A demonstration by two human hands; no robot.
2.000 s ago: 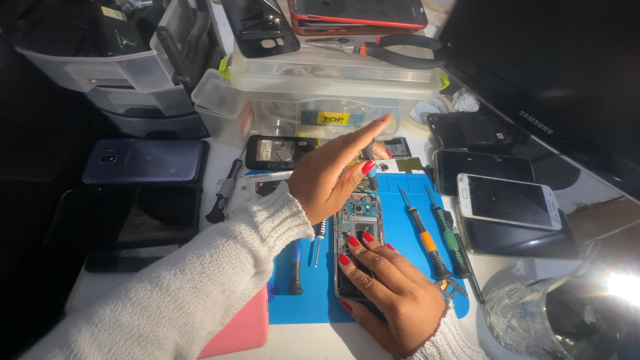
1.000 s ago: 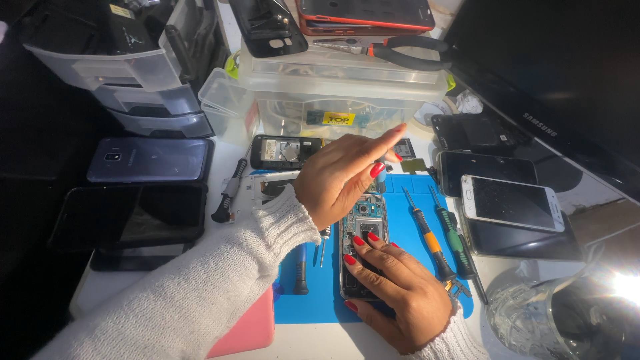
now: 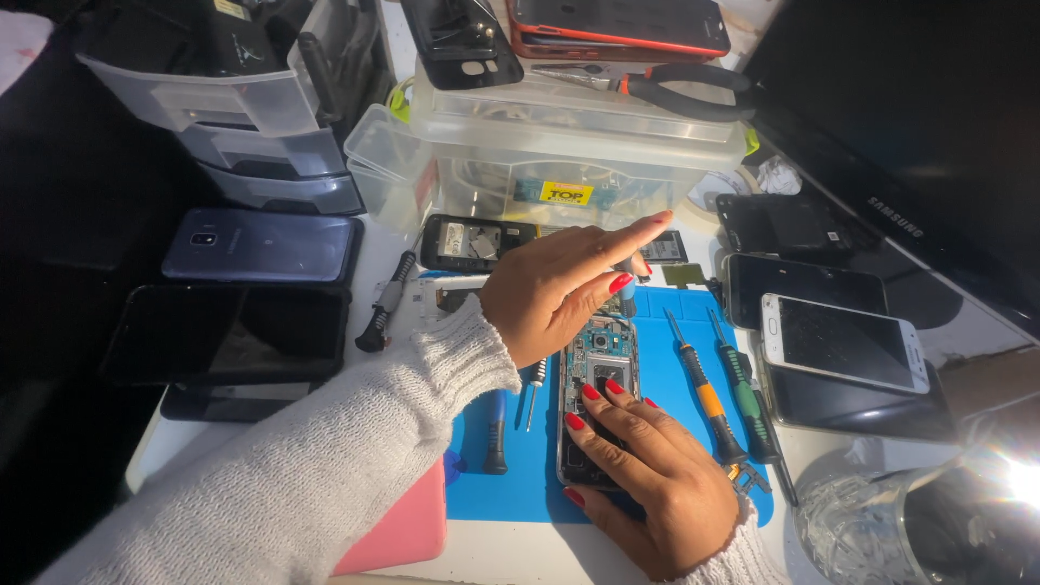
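My left hand [image 3: 561,284] is over the top end of an opened smartphone [image 3: 600,341], index finger stretched to the right. Its thumb and another finger are around a small blue-ended tool [image 3: 626,296], whose lower end is unclear. My right hand [image 3: 666,471] lies on the phone's lower half, fingertips on its inner parts. The phone shows a blue circuit board and rests on a blue work mat [image 3: 520,496]. Left of it are a blue-handled tool [image 3: 496,435] and a thin screwdriver [image 3: 535,390]; right of it lie an orange-banded screwdriver [image 3: 707,398] and a green-handled screwdriver [image 3: 746,394].
Phones lie at left [image 3: 260,248] and right [image 3: 845,345]. Behind are clear plastic drawers [image 3: 244,106] and a lidded clear box [image 3: 479,179] with pliers [image 3: 691,89] on top. A monitor [image 3: 910,138] and a glass vessel [image 3: 853,520] are at right, a pink case [image 3: 398,520] at front left.
The index finger of my left hand has swung slightly to the right over the phone. My right hand has stayed on the phone's lower half.
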